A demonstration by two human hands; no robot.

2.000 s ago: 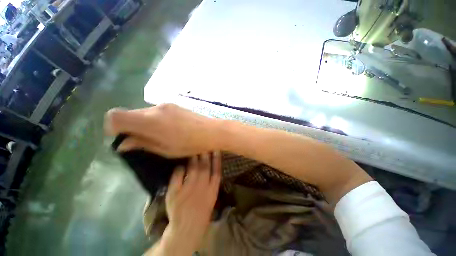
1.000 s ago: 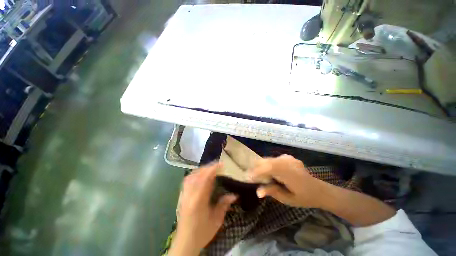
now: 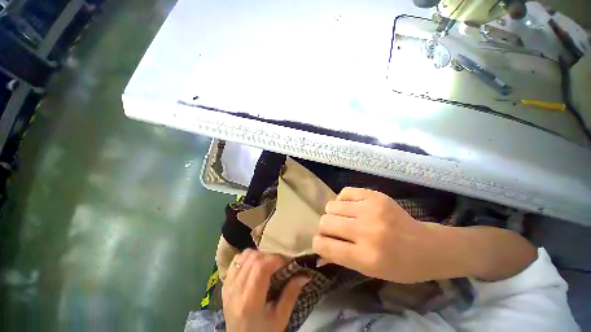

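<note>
The garment lies on my lap below the table's front edge. Its tan lining (image 3: 295,211) is spread between my hands, with dark cloth (image 3: 264,176) behind it and brown checked fabric (image 3: 310,290) under it. My right hand (image 3: 366,233) is closed on the right edge of the tan lining. My left hand (image 3: 256,292) is at the lower left, its fingers on the lining's lower edge where it meets the checked fabric. Its fingertips are slightly blurred, and the grip is partly hidden.
The white sewing table (image 3: 272,65) spans the top, with a measuring tape (image 3: 389,165) along its front edge. The needle area (image 3: 440,52) is at the upper right, with a yellow-handled tool (image 3: 543,104) beside it. A pale bin (image 3: 210,174) sits under the table. Green floor is left.
More of the tan lining is opened out between my hands. My left hand has moved down to its lower edge. The table and machine appear higher in view.
</note>
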